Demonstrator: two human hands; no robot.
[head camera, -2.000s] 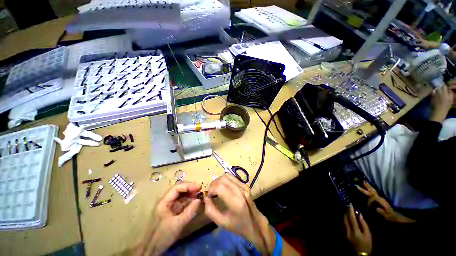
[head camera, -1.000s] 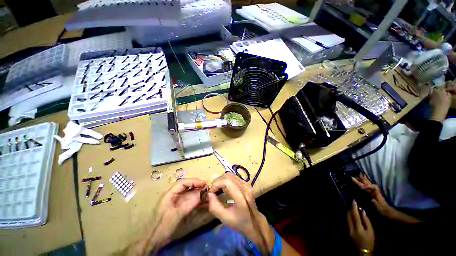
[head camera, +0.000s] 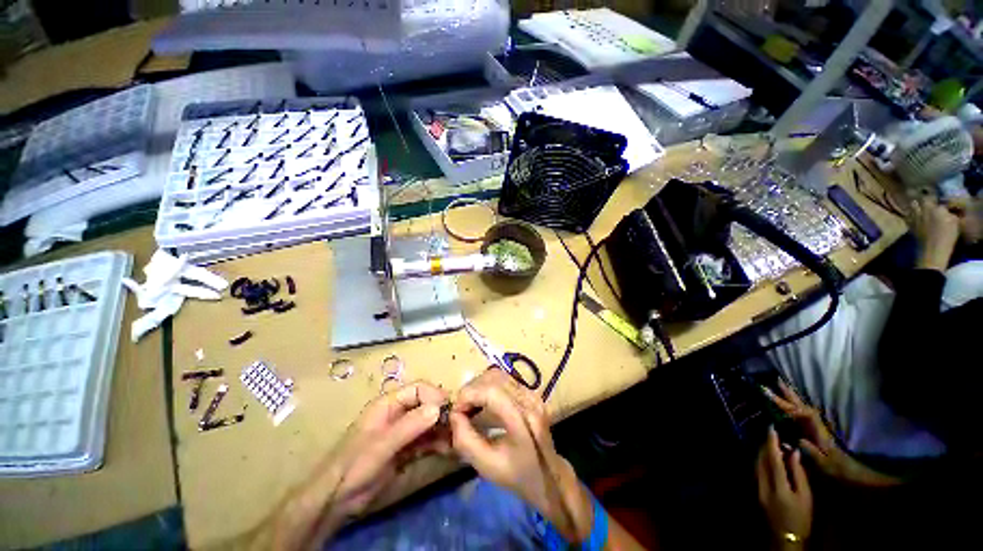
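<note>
My left hand (head camera: 393, 431) and my right hand (head camera: 501, 431) meet at the near edge of the board, both bare. Their fingertips hold a tiny dark electronic assembly (head camera: 444, 411) between them, mostly hidden by the fingers. The right wrist wears a blue band. Thin metal rings (head camera: 341, 369) lie just beyond my left hand. Scissors (head camera: 507, 361) lie beyond my right hand, blades pointing away. A white sheet with a grid of dark pads (head camera: 266, 390) lies to the left, beside several short dark sticks (head camera: 216, 407).
A metal fixture (head camera: 356, 307) with a white tube stands ahead, beside a round tub (head camera: 510, 258). Black pieces (head camera: 259, 293), a white glove (head camera: 172, 291) and trays (head camera: 59, 366) are left. A fan (head camera: 563, 170), soldering station (head camera: 674, 258) and yellow-green knife (head camera: 614, 321) are right. People sit at right.
My hands stay together on the small assembly; the fingers have shifted slightly around it. The view has shifted slightly. The neighbouring person's hands at right have moved a little.
</note>
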